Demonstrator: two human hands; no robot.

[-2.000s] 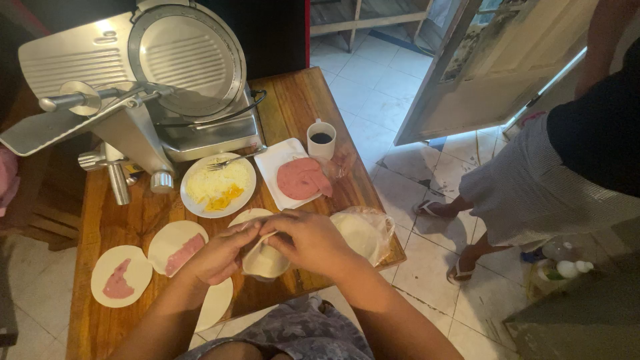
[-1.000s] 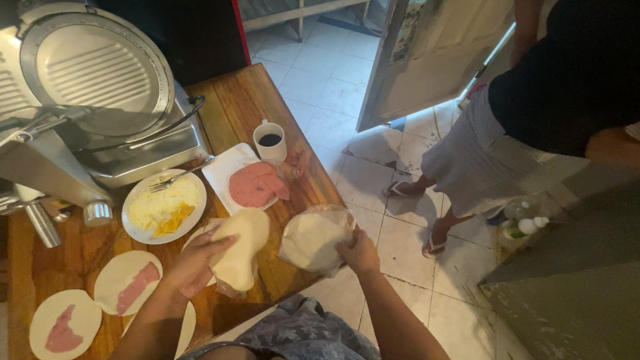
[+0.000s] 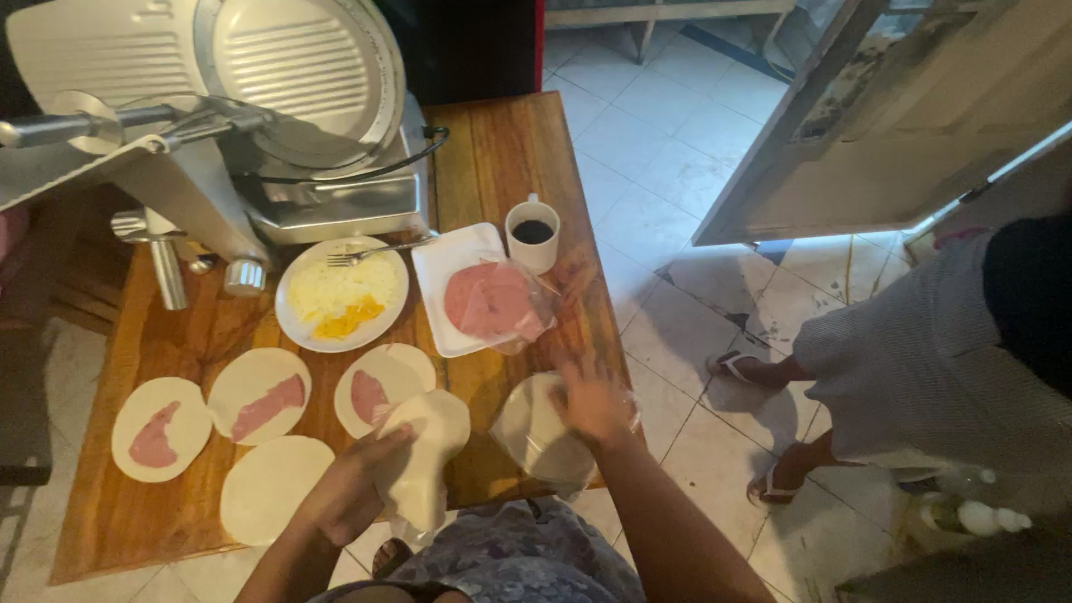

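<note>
My left hand grips a limp stack of pale dough discs with plastic film at the table's front edge. Blurred, my right hand has its fingers spread over a plastic-wrapped pile of dough discs at the right front corner; whether it grips the film I cannot tell. Several dough discs lie flat to the left, three with ham pieces on them, such as the leftmost disc; a plain disc is nearest me. Sliced ham, partly under clear film, rests on a white foam tray.
A metal meat slicer fills the back left of the wooden table. A plate holds grated white and yellow cheese and a fork. A mug contains dark liquid. Beyond the table's right edge stands a person in sandals, near an open door.
My hands, together two seconds ago, have moved apart, the left keeping the dough stack. My right hand has shifted from the right side of the wrapped pile to over its top. The view has shifted.
</note>
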